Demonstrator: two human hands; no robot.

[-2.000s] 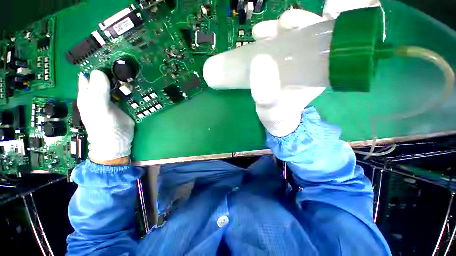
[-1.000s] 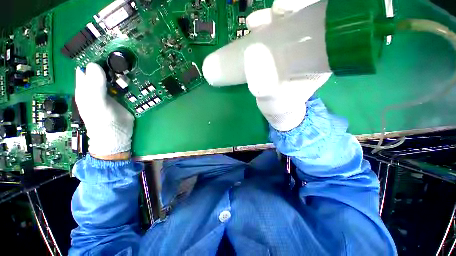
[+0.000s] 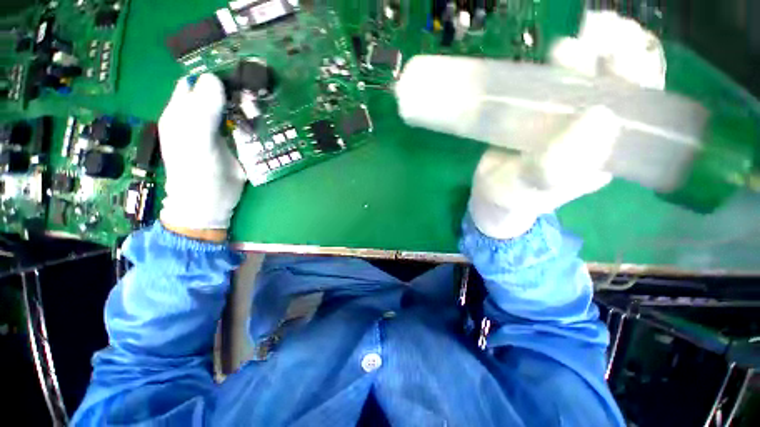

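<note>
A green circuit board (image 3: pixel 308 92) with a round black part and white parts lies tilted on the green mat. My left hand (image 3: pixel 198 154), in a white knit glove, holds the board's left edge, thumb beside the round black part. My right hand (image 3: pixel 550 171), gloved in white, is closed around a thick translucent dispensing syringe (image 3: pixel 492 96). The syringe's narrow tip points left at the board's right edge; contact cannot be told. Its green cap (image 3: pixel 717 167) is blurred at the right. A white glove part also shows behind the barrel.
More circuit boards (image 3: pixel 92 175) lie on the mat (image 3: pixel 358 204) at the left, others at the top. The bench's front edge runs before the blue smock. Chrome rack posts (image 3: pixel 37 334) stand below on both sides. A thin hose hangs over the edge at right.
The view has shifted, so the boards and left hand appear further right and higher. The syringe has swung, its cap end now lower and further right. Both hands keep their hold.
</note>
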